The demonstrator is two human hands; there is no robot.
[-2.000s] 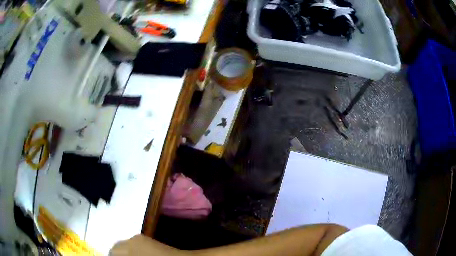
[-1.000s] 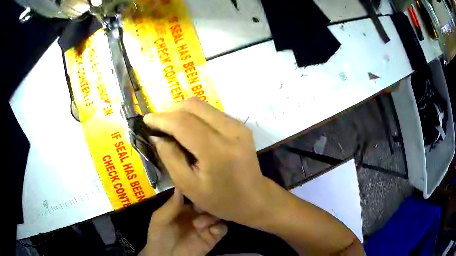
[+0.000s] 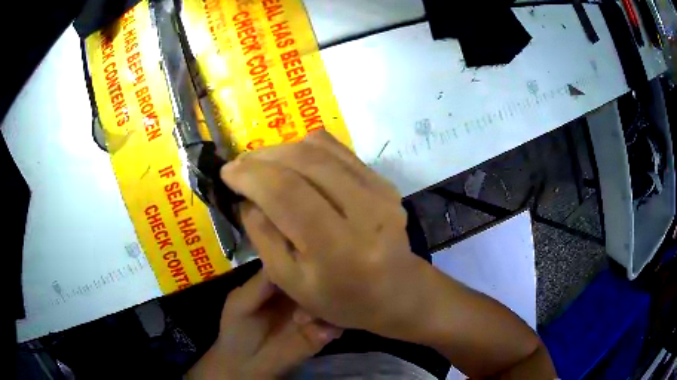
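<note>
My right hand point(image 3: 326, 230) is closed, with thumb and fingertips on a black fabric strip point(image 3: 210, 172) at the lower end of the shiny metal guide point(image 3: 176, 74). The guide runs up between yellow tape bands point(image 3: 145, 159) with red lettering, stuck flat to the white table. My left hand point(image 3: 260, 334) is below my right hand, just off the table's front edge. Its fingers are curled and partly covered by my right hand; whether it holds the strip cannot be told. The guide's upper end is cut off by the picture's top.
An angular black cloth piece point(image 3: 490, 33) lies on the white table point(image 3: 393, 82) at upper right. A white tray point(image 3: 620, 200) with dark scraps is at far right. A white board point(image 3: 494, 267) and a blue object point(image 3: 597, 326) are lower right. Dark cloth lies along the left edge.
The view has swung from the machine head and side tray to the guide, where both hands now show. Since one second ago the hands have stayed at the guide's lower end, with little visible movement.
</note>
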